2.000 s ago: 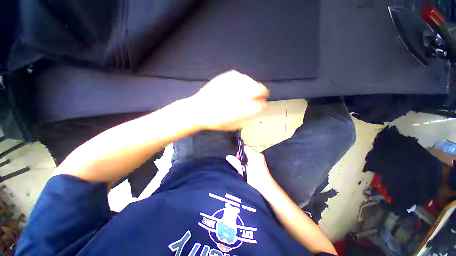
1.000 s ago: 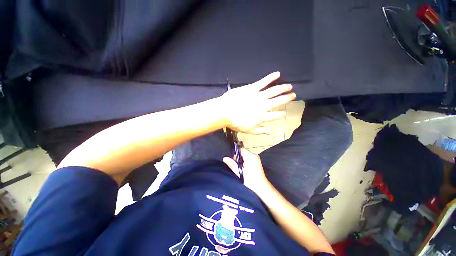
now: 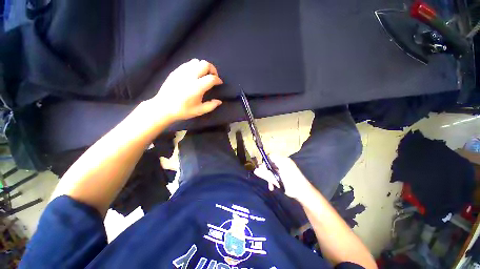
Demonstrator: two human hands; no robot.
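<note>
A dark garment piece (image 3: 252, 47) lies on the table's similar dark cover (image 3: 342, 58), its near edge running along the front of the table. My left hand (image 3: 192, 89) is over the cloth near this edge, thumb and fingers apart; whether it pinches any cloth is hard to tell. My right hand (image 3: 281, 176) is closed round the handles of the tailor's shears (image 3: 253, 126), in front of the table edge. The blades are parted: one points up to the cloth's edge, the other lies lower, over my lap. The handles are mostly hidden by my hand.
A steam iron (image 3: 408, 34) with a red part is at the right of the table. Bunched dark cloth (image 3: 68, 52) lies at the left. Dark offcuts (image 3: 431, 165) lie on the pale floor at the right, near clutter. My legs are under the table's front edge.
My left hand has moved left along the cloth's edge, its fingers no longer spread wide. My right hand has moved slightly right, and the shears have opened. The view has shifted slightly.
</note>
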